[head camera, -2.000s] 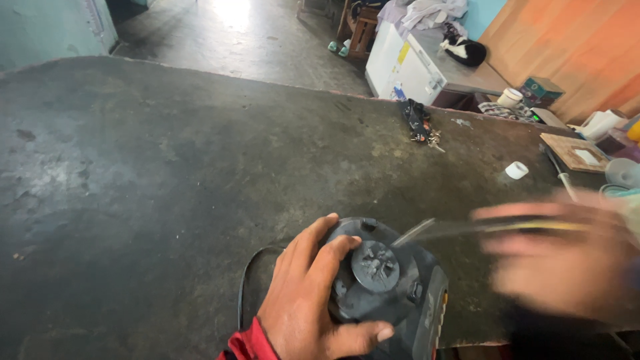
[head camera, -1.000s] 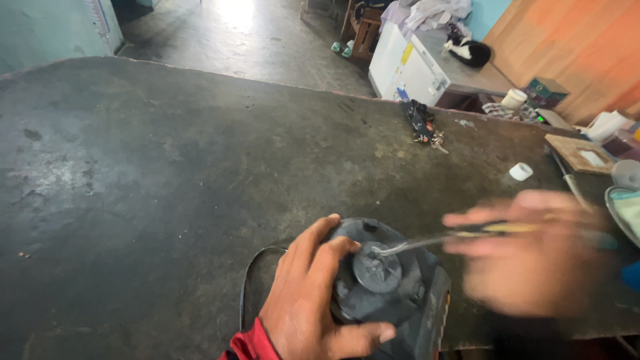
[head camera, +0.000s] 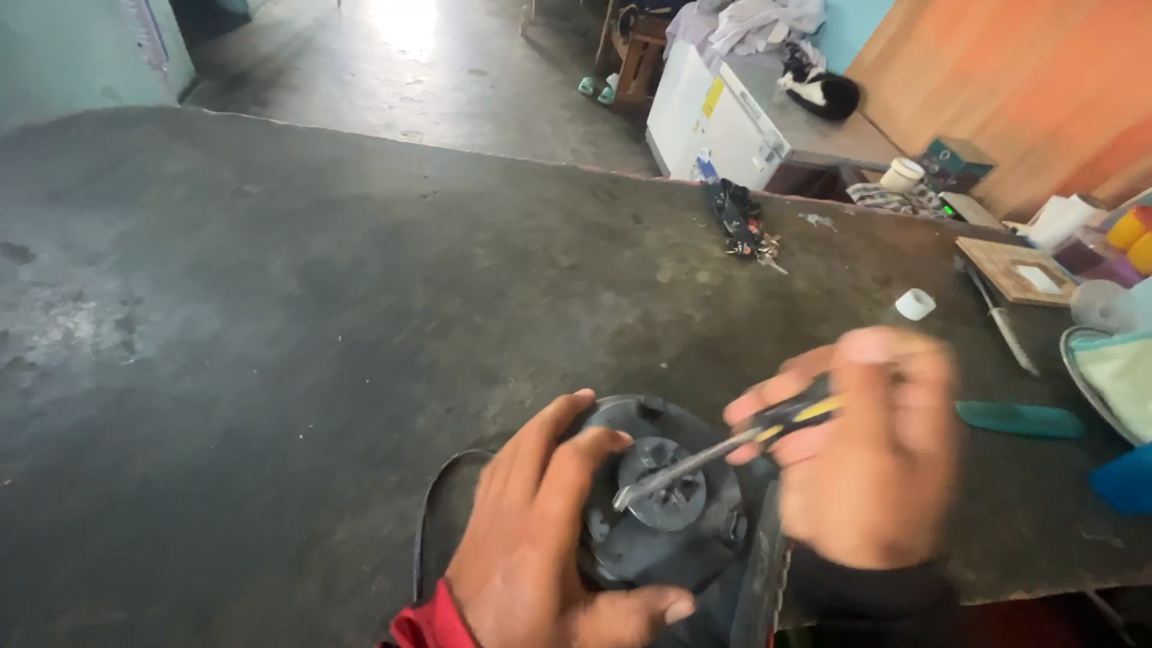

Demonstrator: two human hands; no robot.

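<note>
A black plastic appliance base [head camera: 666, 558], which looks like a blender's motor base, stands at the lower middle with a round grey-black coupling disc [head camera: 661, 483] on top. My left hand [head camera: 549, 540] grips its left side, forefinger at the disc's edge and thumb across the front. My right hand [head camera: 855, 450], somewhat blurred, holds a screwdriver [head camera: 711, 454] by its black and yellow handle. The metal shaft slants down left across the disc, its tip near the disc's left edge. Whether the tip touches cannot be told.
A black cord [head camera: 419, 531] curves left of the base. Farther off lie keys with a black pouch [head camera: 740, 216] and a white cap [head camera: 915, 304]. At right are a knife [head camera: 1008, 328], a teal object [head camera: 1020, 419], a wooden board [head camera: 1017, 270] and a bowl [head camera: 1093, 387].
The screwdriver tip has moved from the upper part of the disc to its left edge, and my right hand has turned its grip. My left hand stays on the base.
</note>
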